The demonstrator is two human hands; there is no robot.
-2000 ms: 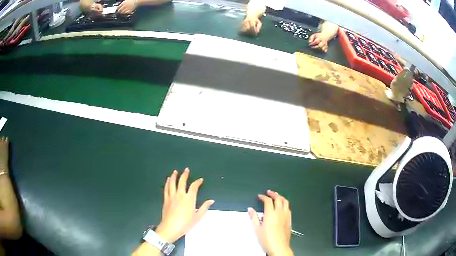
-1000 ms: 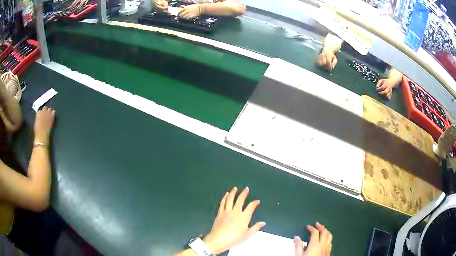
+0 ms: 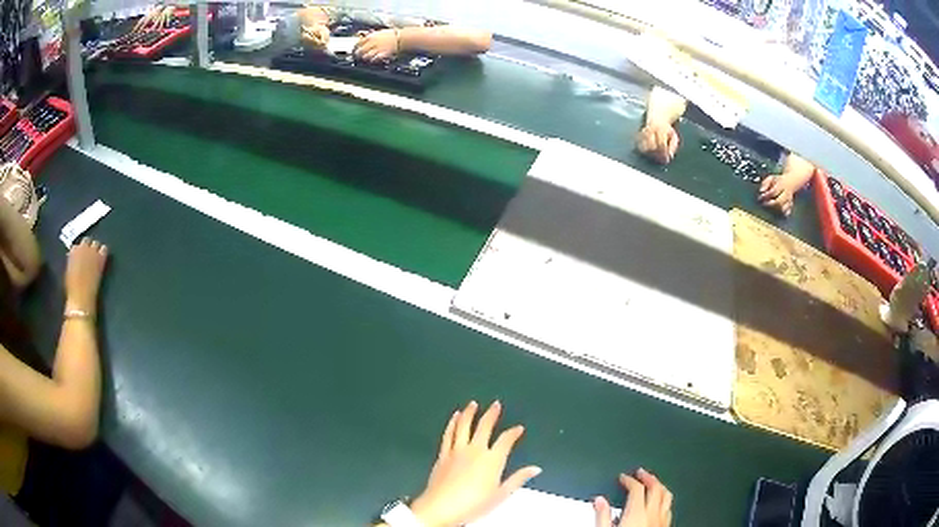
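Observation:
A white paper sheet [image 3: 546, 508] lies on the dark green mat at the bottom edge, cut off by it. My left hand [image 3: 471, 465] rests palm down with fingers spread at the sheet's left edge, a watch on its wrist. My right hand [image 3: 638, 501] rests at the sheet's right edge, partly cut off by the frame, fingers slightly bent. I see nothing held in the left hand. What lies under the right palm is hidden.
A white board [image 3: 602, 278] and brown-stained wooden board [image 3: 803, 335] lie ahead. A smartphone [image 3: 772, 502] and fan [image 3: 906, 479] are at bottom right. Red parts trays [image 3: 870, 235] stand beyond. A person's arm [image 3: 77, 350] is at left; other people's hands [image 3: 659, 139] are across the bench.
The view has turned left, so my hands, the sheet, the phone and the fan sit lower and further right. The tweezers seen beside my right hand earlier are out of view.

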